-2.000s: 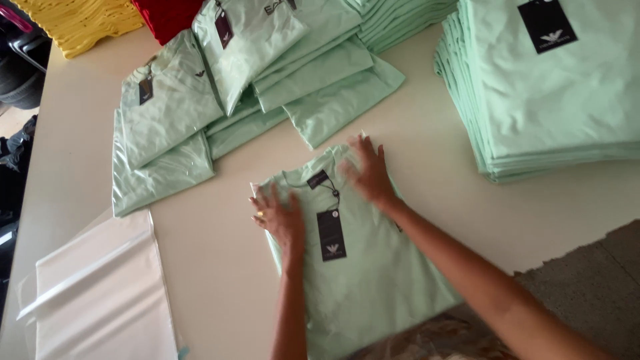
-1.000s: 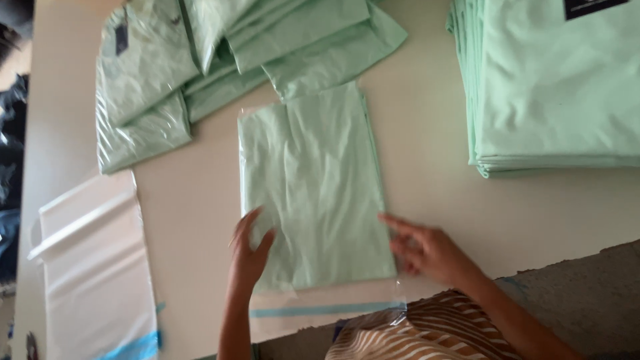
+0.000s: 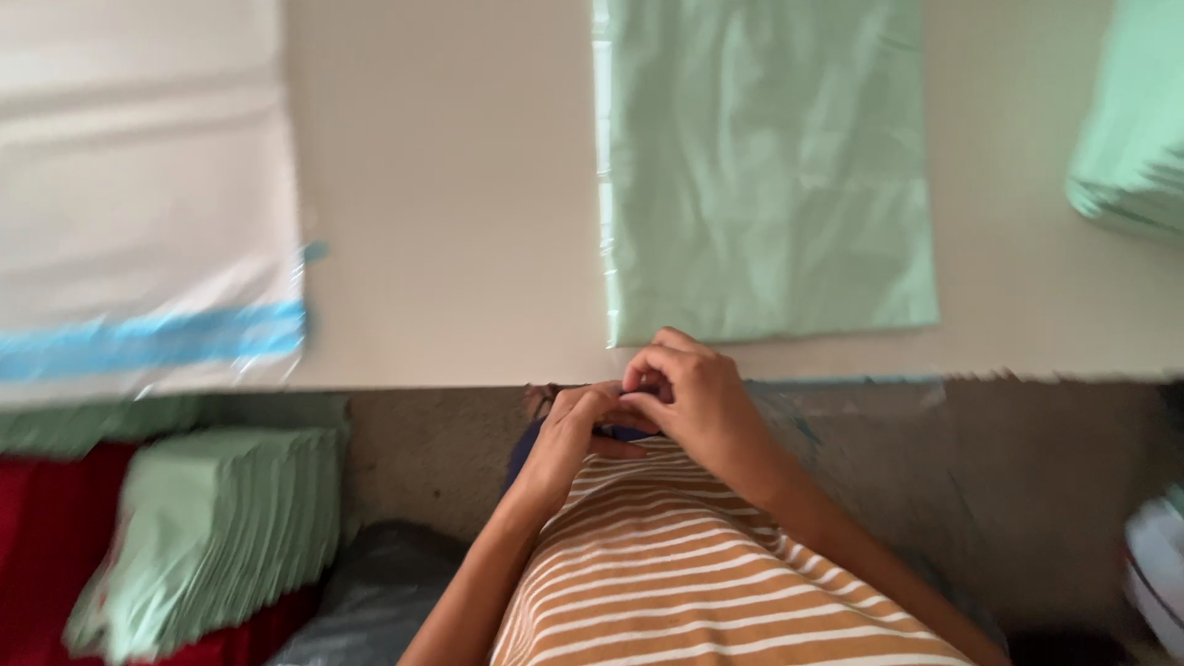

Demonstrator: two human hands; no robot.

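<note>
A folded mint-green shirt (image 3: 768, 176) lies in a clear plastic bag on the pale table, its plain side up. The flap of that bag (image 3: 860, 393) hangs over the table's front edge. My left hand (image 3: 583, 421) and my right hand (image 3: 689, 393) meet at the edge, just below the shirt's lower left corner, with fingers bent and tips close together. Whether something small is between the fingertips cannot be made out.
Empty clear bags with a blue strip (image 3: 153, 338) lie at the table's left. A stack of mint-green garments (image 3: 1133, 157) is at the right. Below the table's front edge (image 3: 416, 384), folded green garments (image 3: 222, 527) rest on red cloth (image 3: 46, 546), beside a dark plastic bag (image 3: 384, 573).
The shirt was tagged side up two seconds ago and plain side up one second ago. My hands have moved from its sides to the table edge and come together. The view has tilted down.
</note>
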